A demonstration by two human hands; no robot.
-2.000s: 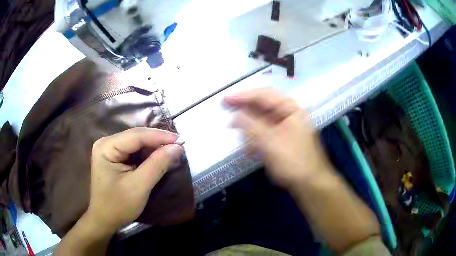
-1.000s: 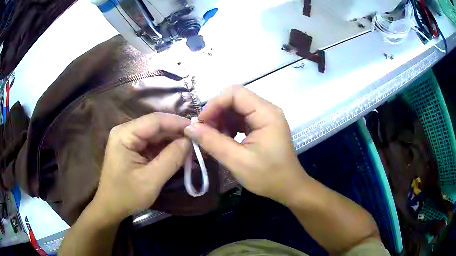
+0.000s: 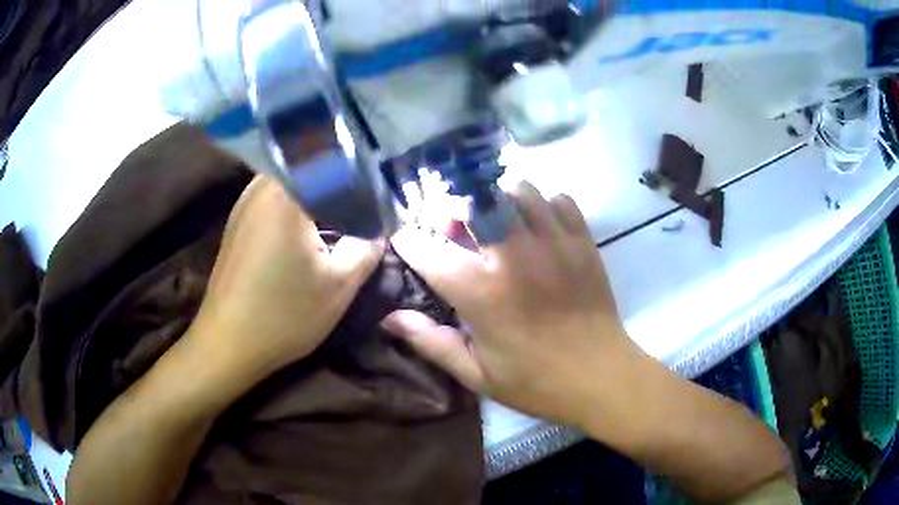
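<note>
A large brown garment [image 3: 345, 434] lies on the white table and hangs over its front edge. My left hand [image 3: 286, 276] presses on it and pinches cloth left of the needle area. My right hand [image 3: 522, 286] grips the cloth at the right, its thumb on the garment and its fingers close to the needle area. The white sewing machine head [image 3: 414, 59] with blue stripes covers the needle and part of my fingers. The white tape is not visible now; whether it lies under my fingers I cannot tell.
Brown scraps [image 3: 682, 163] lie on the table right of my right hand. Clear loops [image 3: 846, 128] lie at the far right. The ruler-marked table edge [image 3: 690, 360] runs along the front. A green basket [image 3: 875, 325] holding brown cloth stands below at right.
The white tape loop held between both hands has gone from sight. Both hands are now on the garment close under the machine head, which appears larger and nearer in view.
</note>
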